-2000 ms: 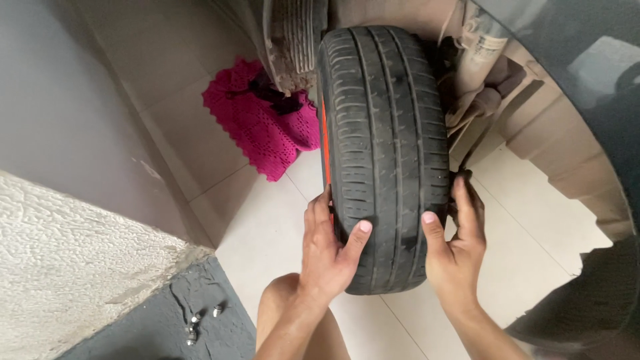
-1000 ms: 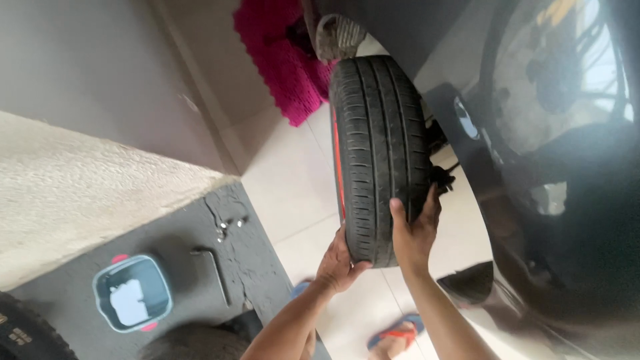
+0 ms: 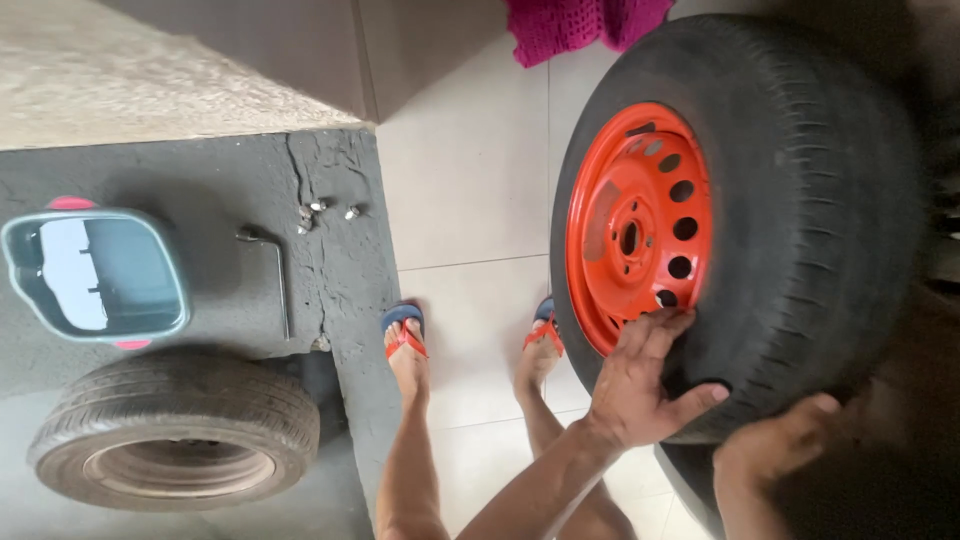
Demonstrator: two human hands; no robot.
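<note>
A car wheel with a black rubber tyre (image 3: 757,225) and an orange steel rim (image 3: 622,225) stands on its tread at the right, its rim face turned toward the left. My left hand (image 3: 649,379) grips it low down, the fingers at the lower edge of the rim and the thumb across the sidewall. Against the tread's lower side rests my right hand (image 3: 780,439), its fingers partly hidden in shadow. The rim's centre bore and the bolt holes around it are in sight, with nothing in them.
On the grey ledge lie an L-shaped lug wrench (image 3: 282,289) and several wheel bolts or nuts (image 3: 319,205). A blue plastic basin (image 3: 112,277) holds liquid. A second tyre on a rim (image 3: 180,427) lies below it. My sandalled feet (image 3: 405,337) are on the tiles. A magenta cloth (image 3: 559,30) lies beyond.
The wheel's orange face has turned into view; before, mostly tread showed. My left hand has moved from the tread's edge to the rim. The view has swung toward the ledge.
</note>
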